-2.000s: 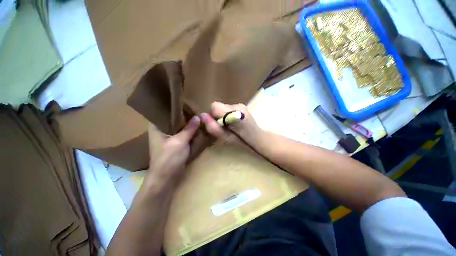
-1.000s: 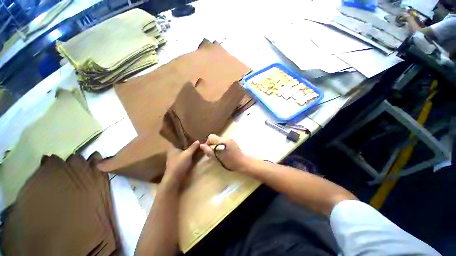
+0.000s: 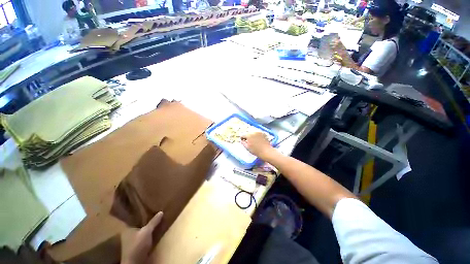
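Note:
My right hand [image 3: 256,144] is over the blue-rimmed tray [image 3: 273,135], its fingertips down among the small gold pieces [image 3: 230,130]; whether they pinch one is hidden. My left hand [image 3: 140,238], at the bottom left, holds the folded brown panel [image 3: 172,178] with the thumb on top. The awl [image 3: 238,184] with its black cord loop lies on the table edge in front of the tray, out of my hands. The grey metal rod tool with a dark block [image 3: 251,175] lies between awl and tray.
Tan board [image 3: 208,221] in front of me. Spread brown panels [image 3: 129,139] behind. Pale green stack [image 3: 62,116] at left. White sheets [image 3: 268,100] behind the tray. A round bin [image 3: 281,214] below the table edge. A seated person [image 3: 379,49] at far right; another person at far left.
My right hand has left the panel and the awl and reached forward right into the tray. The awl now lies on the table. The view has tilted up; my left hand still holds the panel.

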